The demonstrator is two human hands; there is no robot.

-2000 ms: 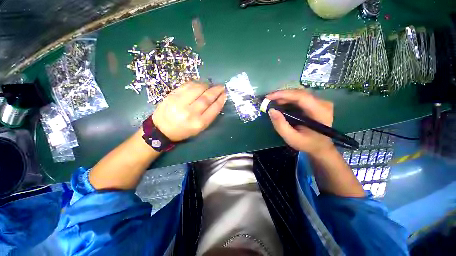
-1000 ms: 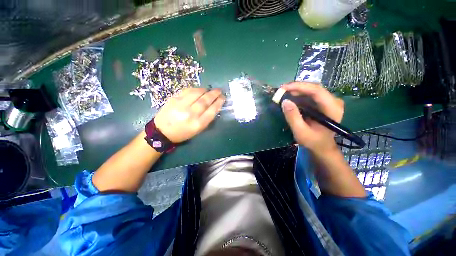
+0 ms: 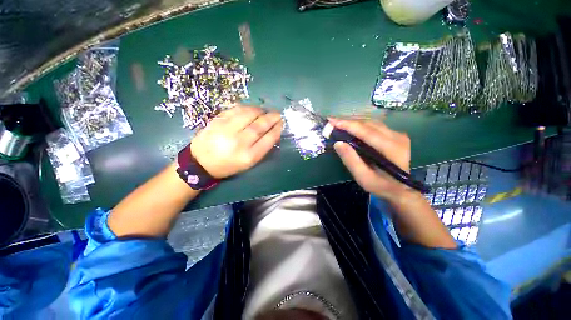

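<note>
A small circuit board (image 3: pixel 305 129) lies on the green bench in front of me, glaring white. My right hand (image 3: pixel 375 153) is shut on the black soldering iron (image 3: pixel 382 164), whose tip end is over the upper part of the board. My left hand (image 3: pixel 238 140), with a dark red wrist band, rests at the board's left edge with its fingertips close to it. Whether those fingers hold a component or solder wire cannot be made out. A pile of loose components (image 3: pixel 201 84) lies just beyond my left hand.
Bagged components (image 3: pixel 94 103) and a smaller clear bag (image 3: pixel 69 165) lie at the left. Stacked boards (image 3: pixel 447 72) lean in a row at the right. A white tub (image 3: pixel 410 9) stands at the back edge. Blister trays (image 3: pixel 460 200) sit low at the right.
Since one second ago, the iron has moved left from beside the board to over it. The board now sits more tilted. My left hand has barely moved, and the camera view has shifted slightly.
</note>
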